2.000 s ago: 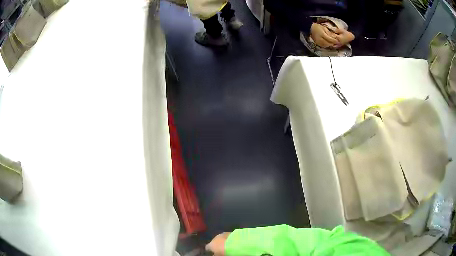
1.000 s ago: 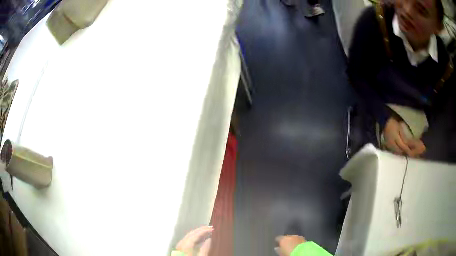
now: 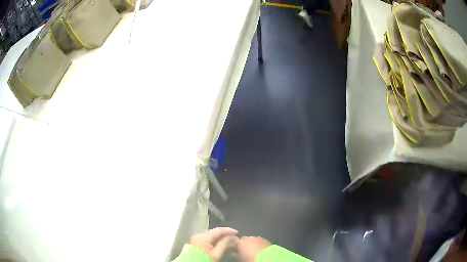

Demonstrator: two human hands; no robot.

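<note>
My left hand (image 3: 215,242) and my right hand (image 3: 253,247) are together at the bottom edge, fingers curled, blurred and partly cut off. No held thing shows, but the space between the fingers is hidden. They are beside the long white-covered table (image 3: 123,133) on the left. Beige bag bodies (image 3: 43,74) with thin yellow edges stand at that table's far left side.
A dark grey aisle (image 3: 281,128) runs ahead, with a person's foot (image 3: 305,18) at its far end. On the right, a white-covered table (image 3: 368,102) bears overlapping beige bag pieces (image 3: 425,92). A dark-clothed person (image 3: 399,220) is at lower right. A blue object (image 3: 218,153) is by the left table.
The view has moved farther along the aisle. My hands, apart one second ago, are now together. The seated person has shifted to the lower right, and the pile of bag pieces has come into view.
</note>
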